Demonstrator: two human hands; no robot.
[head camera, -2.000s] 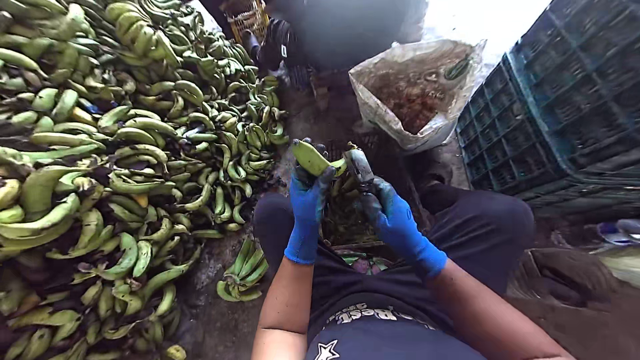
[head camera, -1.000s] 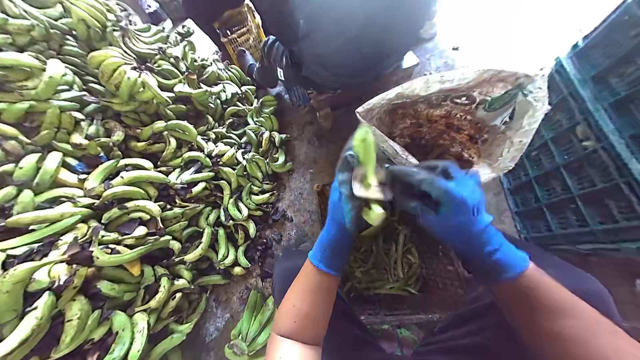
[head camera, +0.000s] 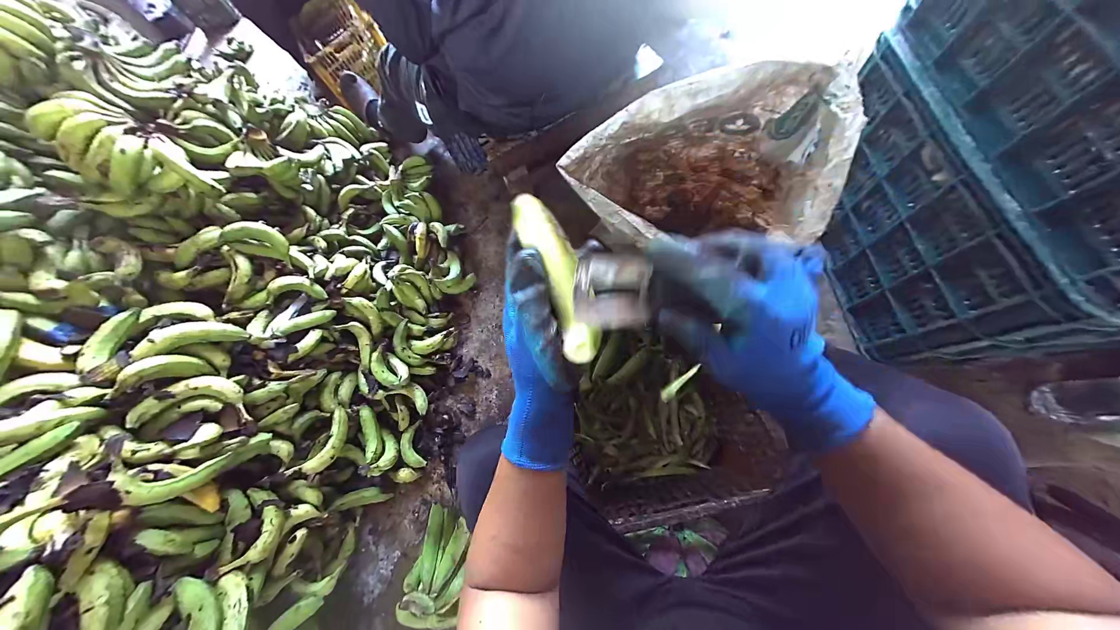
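Note:
A green plantain (head camera: 553, 271), its surface partly pale, stands nearly upright in my left hand (head camera: 535, 341), which wears a blue glove with a dark palm. Against its right side is a blurred peeler-like tool (head camera: 617, 289), gripped by my gloved right hand (head camera: 757, 319). A strip of green peel (head camera: 681, 383) shows in the air or over the crate below; which one I cannot tell. Long green peels (head camera: 647, 420) lie in a dark crate (head camera: 713, 506) between my legs.
Green plantains (head camera: 192, 341) form a large heap at left, with a small bunch (head camera: 433, 569) near my left forearm. Ahead stand an open woven sack (head camera: 612, 210) of brown scraps and a yellow crate (head camera: 337, 44). A person (head camera: 525, 61) sits opposite. Dark green crates (head camera: 954, 210) rise at right.
The plantain has gone from slanted to nearly upright in my left hand. My right hand and the tool have come to its right side. The view has shifted.

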